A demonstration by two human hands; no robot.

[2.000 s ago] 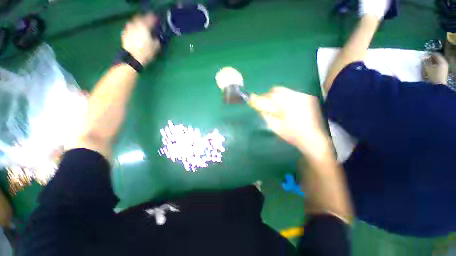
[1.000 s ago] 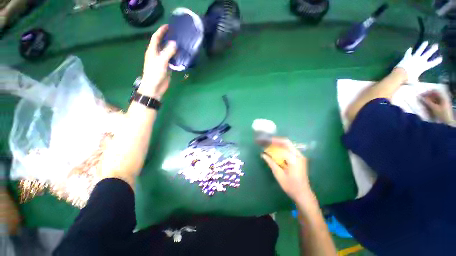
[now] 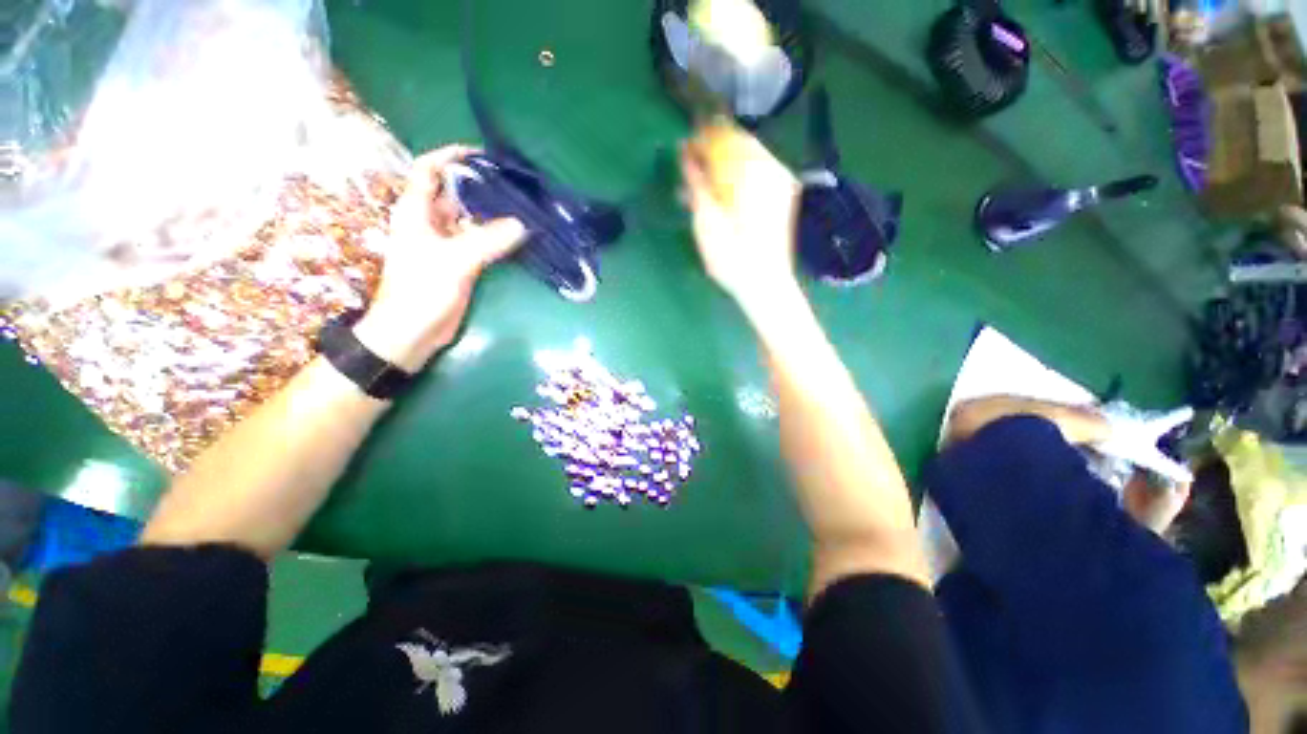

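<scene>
My left hand (image 3: 430,258), with a black wristwatch, holds a dark navy sandal (image 3: 533,215) with a pale glossy edge, left of centre. A thin dark strap trails up from it. My right hand (image 3: 743,208) grips the yellow handle of a hammer (image 3: 731,40) at the top centre; its pale head is blurred over a dark round object. A loose heap of shiny pink-purple studs (image 3: 609,430) lies on the green table in front of me. Whether a stud sits on the sandal cannot be told.
A large clear plastic bag of copper-pink studs (image 3: 215,308) lies at the left. Another dark navy sandal (image 3: 846,227) lies right of my right hand, with one more (image 3: 1032,215) farther right. A neighbour in a navy shirt (image 3: 1061,574) works at a white sheet (image 3: 1003,376) at the right.
My left hand has come nearer with a sandal; the strapped piece beside the heap is gone from there. My right hand and hammer have moved up and away. The view has shifted.
</scene>
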